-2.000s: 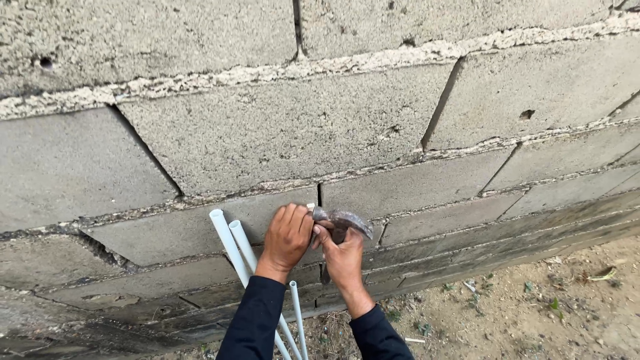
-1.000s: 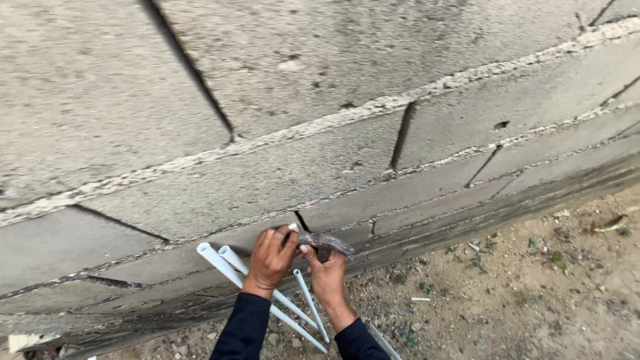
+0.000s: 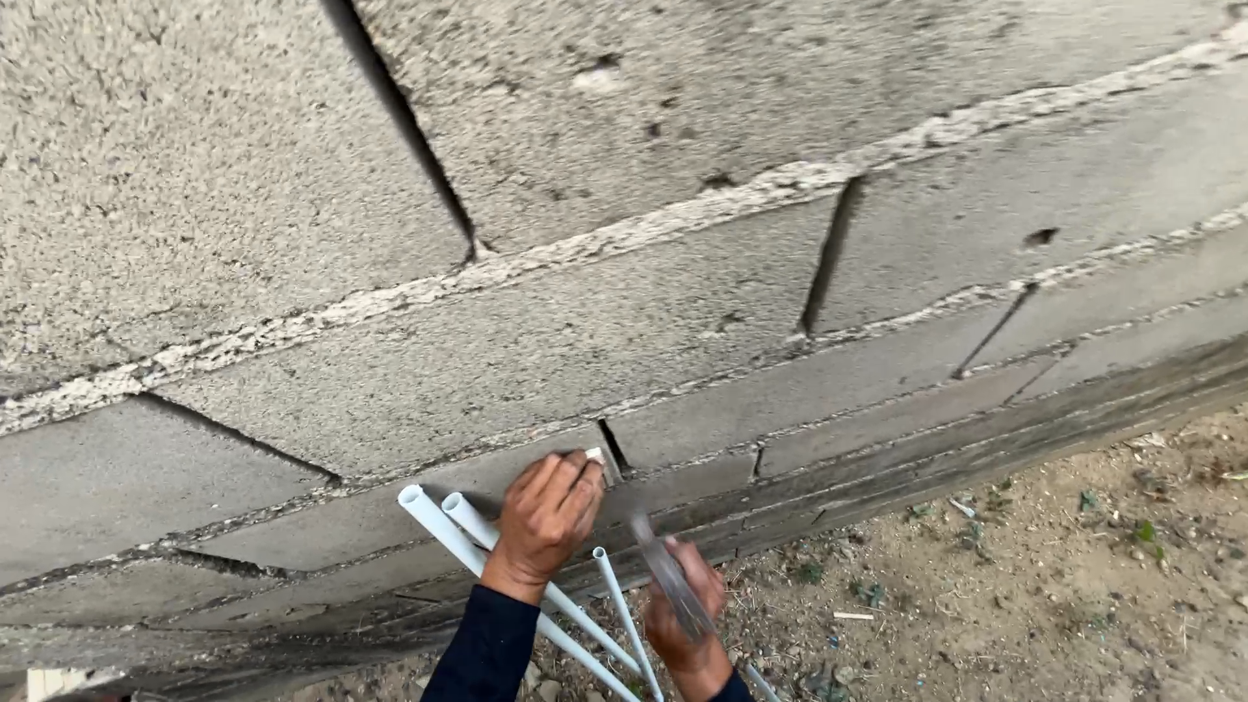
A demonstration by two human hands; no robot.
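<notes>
My left hand is against the concrete block wall, its fingers closed around a small pale piece beside a dark vertical joint. What the piece is, I cannot tell. Lower and to the right, my right hand grips a hammer, which is blurred; its head is not clear. Light-blue plastic pipes lean near the wall, two thicker ones passing behind my left hand and wrist. Between my hands stands a thinner pipe.
The block wall fills most of the view, with rough mortar lines and open vertical joints. Sandy ground with small weeds and debris lies along its foot at the lower right. A pale object shows at the bottom left corner.
My right hand, with the hammer, has moved down and away from my left hand, which stays at the wall by the joint. The view has shifted along the wall.
</notes>
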